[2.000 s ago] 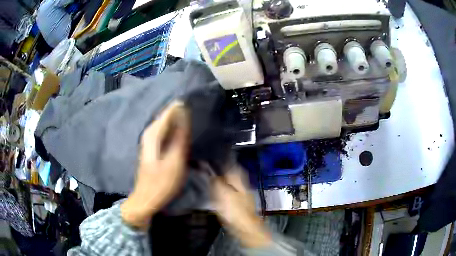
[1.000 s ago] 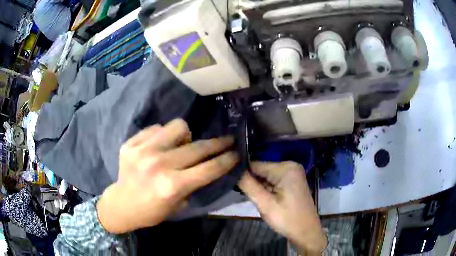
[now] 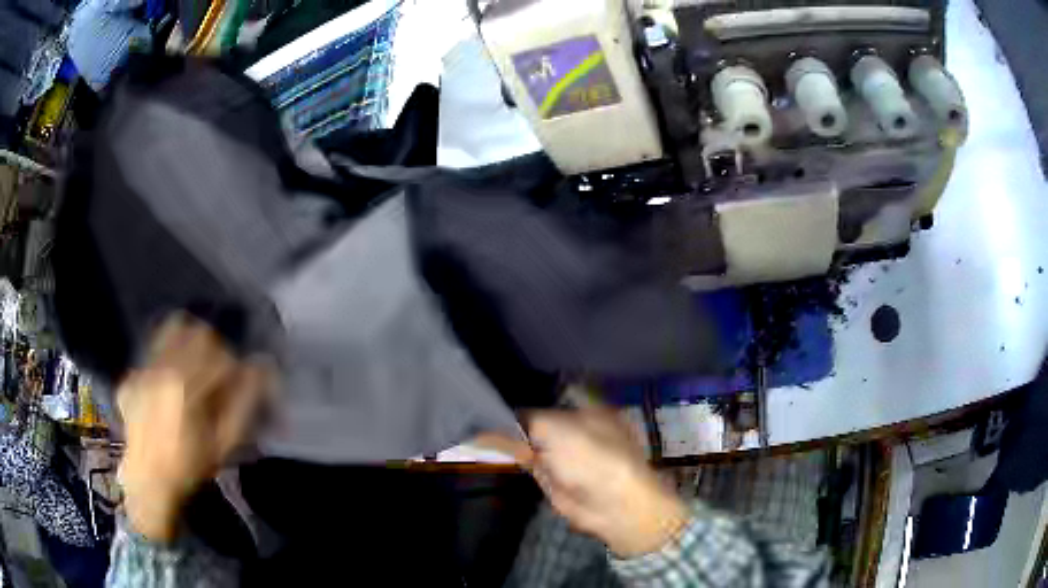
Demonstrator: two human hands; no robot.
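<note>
The grey garment piece (image 3: 356, 345) is spread between my hands, with darker cloth (image 3: 529, 276) along its right part, blurred by motion. My left hand (image 3: 190, 402) is at the cloth's lower left, blurred; its fingers are on the cloth, but their grip is unclear. My right hand (image 3: 592, 465) pinches the lower right edge of the cloth near the table's front edge. The overlock machine (image 3: 586, 86) stands behind and to the right. The dark cloth lies in front of its needle area and hides part of it.
Tension knobs (image 3: 818, 98) line the machine front above a cream cover (image 3: 779, 233). A blue plastic tray (image 3: 801, 345) with black trimmings sits below. Plaid cloth (image 3: 339, 86) lies at the back left. The brown table edge (image 3: 804, 442) runs in front.
The cloth has come away from the needle area and opened out to the left. My left hand has moved left and down; my right hand has moved slightly down and left. The camera view has shifted.
</note>
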